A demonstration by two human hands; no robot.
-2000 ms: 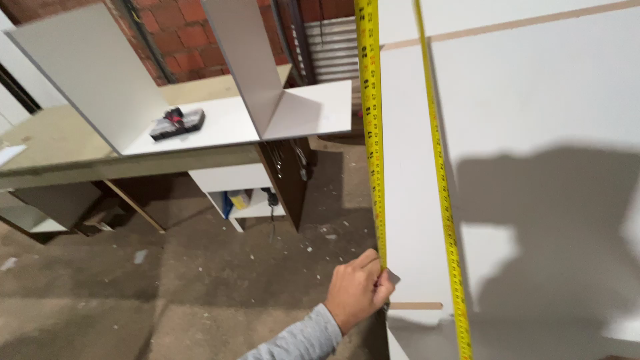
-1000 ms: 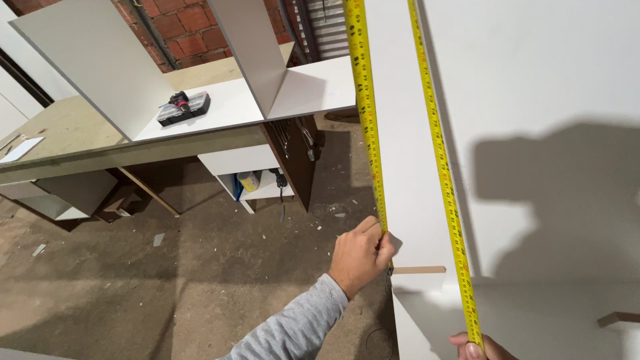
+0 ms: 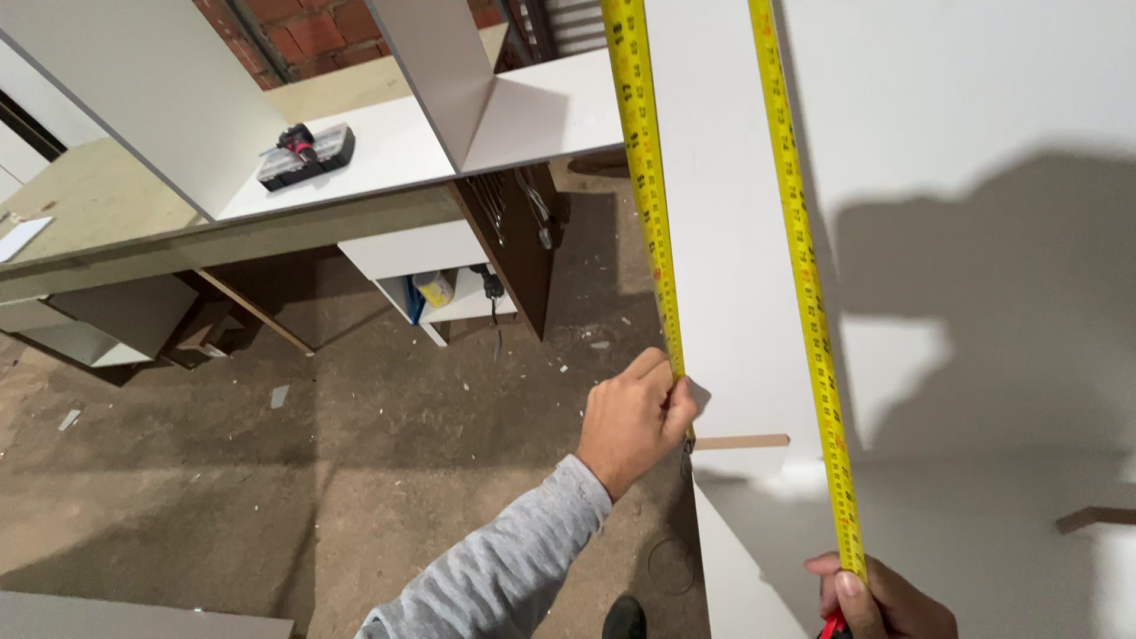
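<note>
My left hand (image 3: pixel 632 417) grips the end of a yellow tape measure blade (image 3: pixel 646 177) at the left edge of a white panel (image 3: pixel 719 222). A second run of yellow tape blade (image 3: pixel 803 266) lies to the right, roughly alongside the first. Its lower end is pinched in my right hand (image 3: pixel 879 595), at the bottom right, where a red part of the tape case (image 3: pixel 834 624) shows below the fingers. Where the two runs join is out of view. A narrow brown strip (image 3: pixel 744 441) crosses the white panel just below my left hand.
On the workbench (image 3: pixel 106 191) at the left stand white panels forming a cabinet carcass (image 3: pixel 426 80). A drill (image 3: pixel 297 142) lies on an organizer case (image 3: pixel 333 160) inside it. Below, a small white cabinet (image 3: pixel 408 253) holds a tub (image 3: pixel 434 289). Scraps litter the concrete floor (image 3: pixel 399 390).
My right hand, barely visible at the lower edge two seconds ago, has come into view holding the right run of tape. My left hand keeps its grip at the panel edge.
</note>
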